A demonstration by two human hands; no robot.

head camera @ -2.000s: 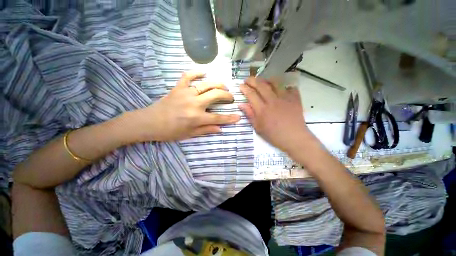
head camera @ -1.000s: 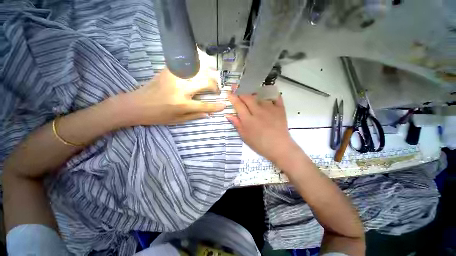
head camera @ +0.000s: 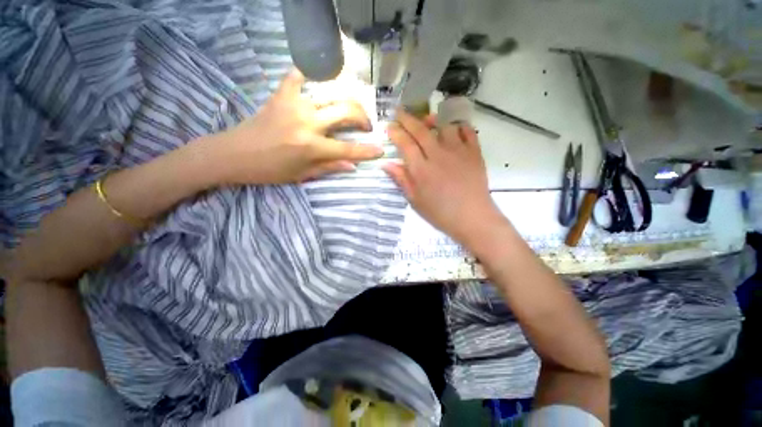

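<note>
The striped garment piece lies under the sewing machine head and spreads over the left side, hanging past the table's front edge. My left hand lies flat on it, fingers spread, just left of and in front of the presser foot. My right hand rests its fingertips and thumb at the cloth's right edge, close to the presser foot; no clear pinch shows. The needle tip cannot be made out in the bright light.
To the right on the machine table lie thread snips, an orange-brown handled tool, shears, a thin dark rod and a black object. More striped cloth hangs below the table edge. A grey lamp overhangs the cloth.
The view has shifted. Both hands are nearer the presser foot than two seconds ago, and the striped cloth's right edge has moved inward under the machine. The tools lie as before.
</note>
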